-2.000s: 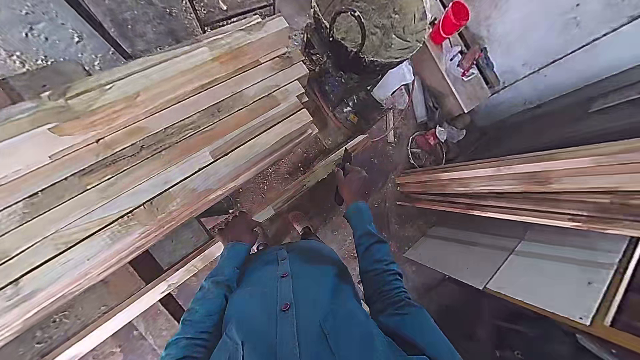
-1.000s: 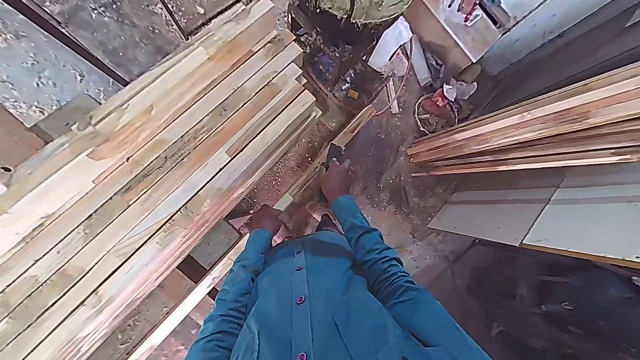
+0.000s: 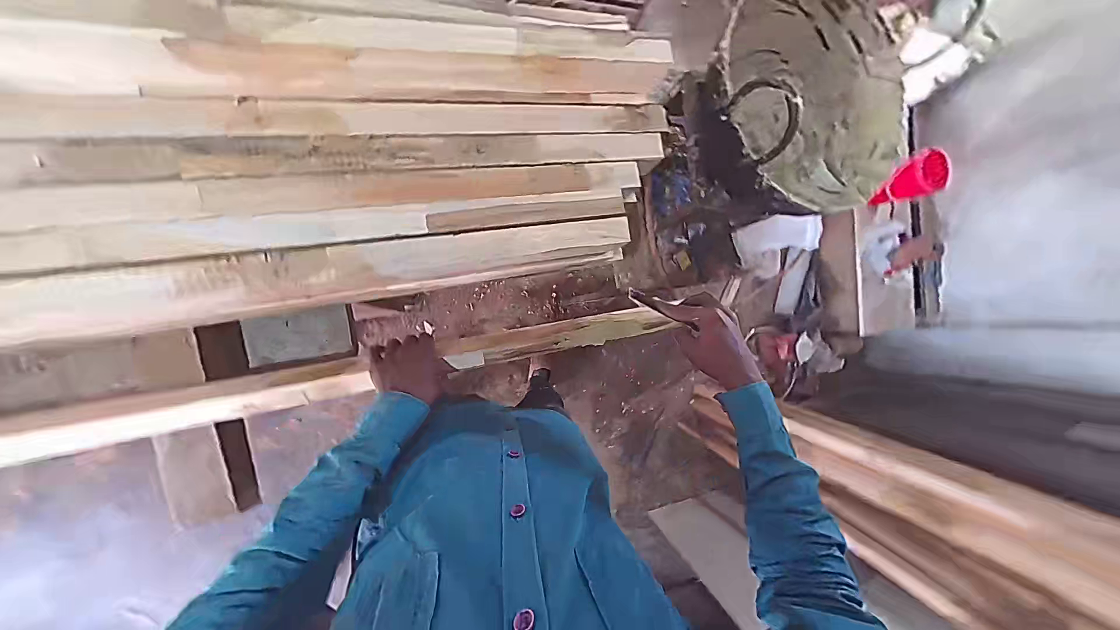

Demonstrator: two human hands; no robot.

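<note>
A long narrow wooden strip (image 3: 577, 334) runs crosswise in front of my body, below the edge of a broad layer of pale boards (image 3: 350, 197). My left hand (image 3: 409, 366) is closed over the strip left of centre, its fingers curled around the wood. To the right, my right hand (image 3: 719, 343) is at the strip's far part, closed on a slim dark hand tool (image 3: 661, 306) that points up and left over the wood. The tool's exact kind cannot be told. The fingers hide part of its grip.
At the upper right stands a large rough greyish sack or container (image 3: 822, 105) beside a red plastic cone-shaped thing (image 3: 914, 175). More long boards (image 3: 945, 490) lie at the lower right. Mixed scraps (image 3: 792, 350) lie near my right hand, and sawdust covers the floor (image 3: 612, 420).
My right hand is farther along the strip from my left hand than a second ago, with the dark tool still in it. The view has turned.
</note>
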